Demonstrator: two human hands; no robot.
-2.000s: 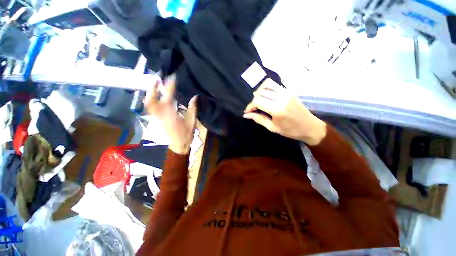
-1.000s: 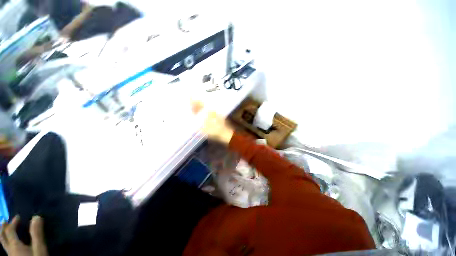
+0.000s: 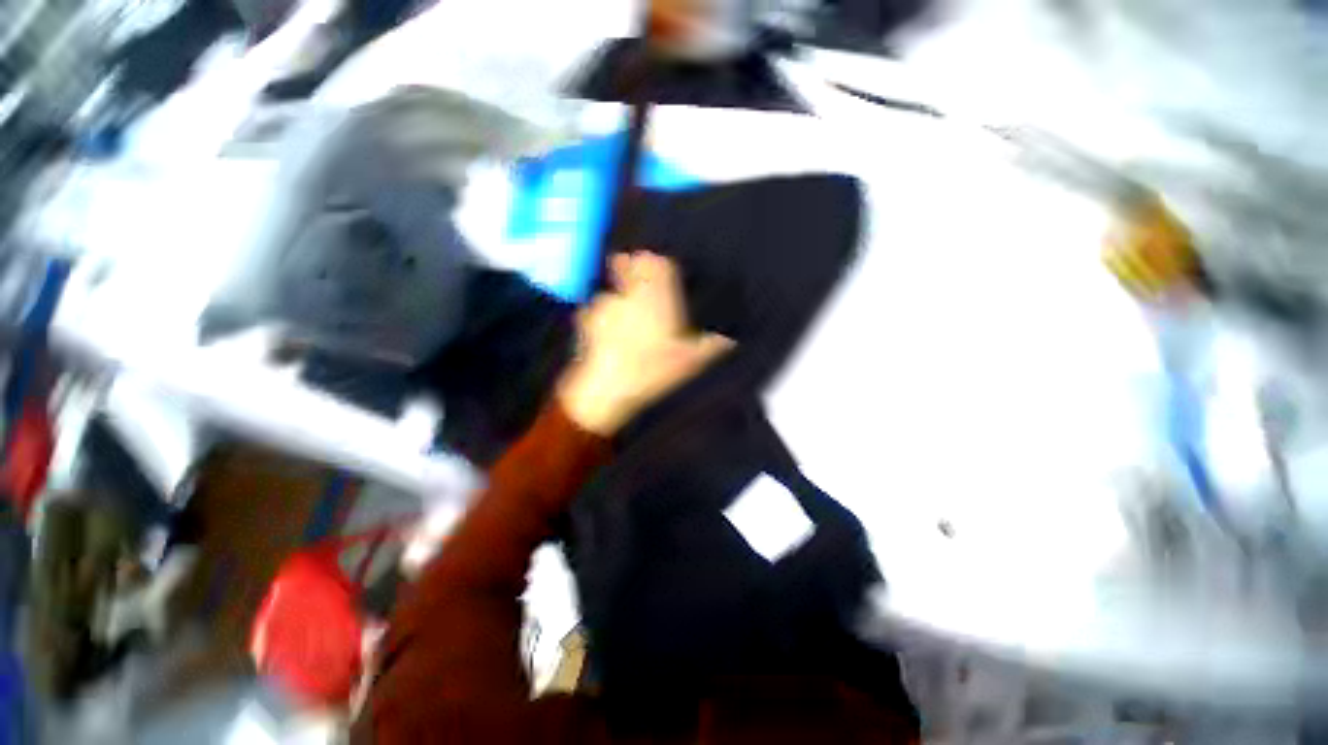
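The black garment (image 3: 699, 597) runs from my lap up onto the white table, with a wide dark part lying beyond my hand. A white square (image 3: 769, 517) lies on it. My left hand (image 3: 634, 349) is over the upper part of the garment, thumb out to the right and fingers pointing away. A dark narrow strip reaches down to the fingertips beside a blue patch (image 3: 561, 211). Blur hides whether the fingers grip anything. My right hand is not in view.
A grey machine-like shape (image 3: 357, 277) stands at the left on the table (image 3: 961, 393). A red object (image 3: 309, 626) is low at the left. A blurred yellow-orange thing (image 3: 1151, 248) is at the right. Something orange shows at the top edge.
The view has swung back left from the table's right side. My left hand has moved from the lower left corner to the upper garment. My right hand has left the picture.
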